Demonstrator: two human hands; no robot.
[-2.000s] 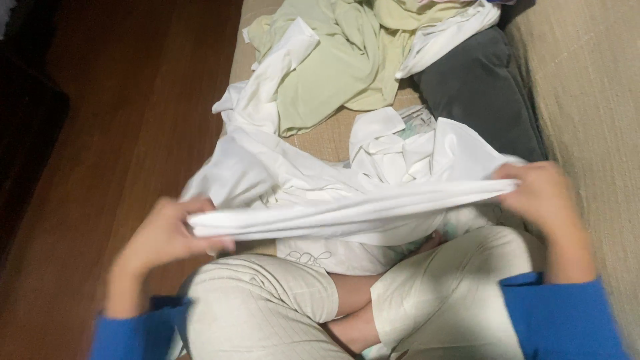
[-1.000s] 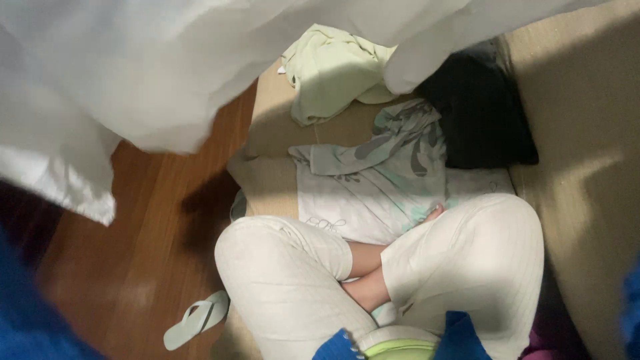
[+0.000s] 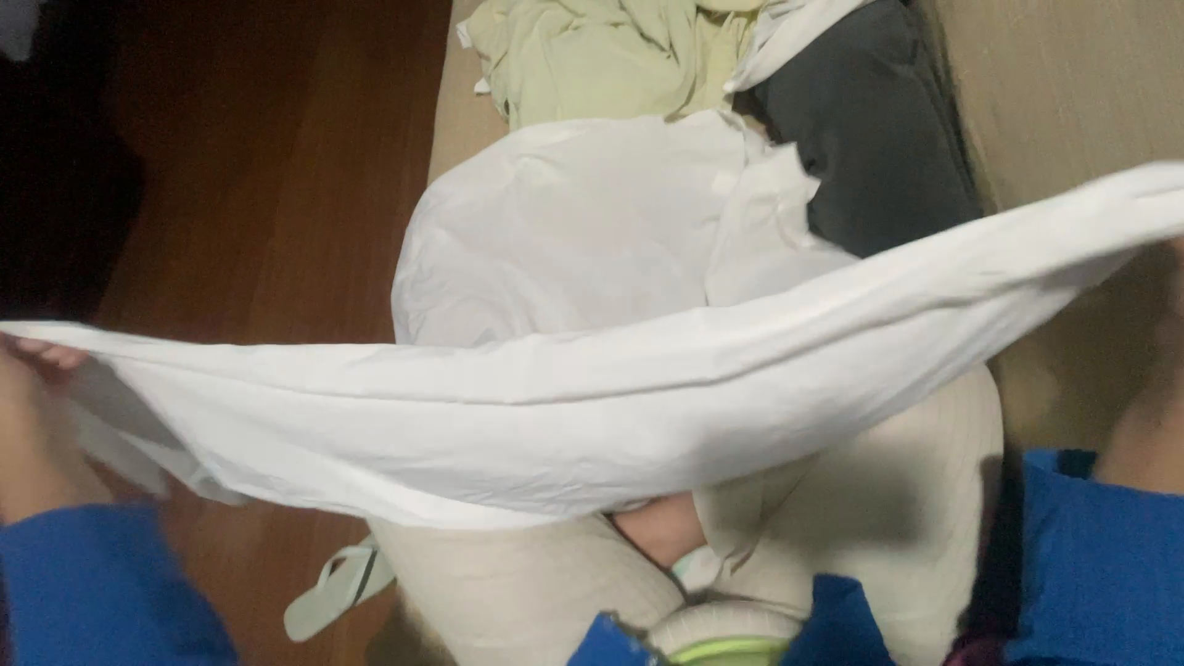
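Observation:
A white cloth garment (image 3: 573,398) is stretched across the view above my crossed legs, its upper edge pulled into a long band. At the left edge of the view, my left hand (image 3: 42,356) is shut on one end of it. My right hand (image 3: 1177,277), mostly cut off at the right edge and blurred, is by the other end; its fingers are hidden. The rest of the white fabric spreads forward past my knees, covering what lies beneath. A loose white part hangs below my left hand.
Pale green clothing (image 3: 601,65) lies at the far end of the beige couch seat (image 3: 472,120). Dark grey folded cloth (image 3: 860,120) rests beside the beige backrest (image 3: 1054,83). A light flip-flop (image 3: 338,592) is on the wooden floor (image 3: 250,185) at left.
The white garment, raised high over the view a second ago, is now lower, across my legs. It hides the grey patterned cloth seen then. My hands are farther apart than two seconds ago.

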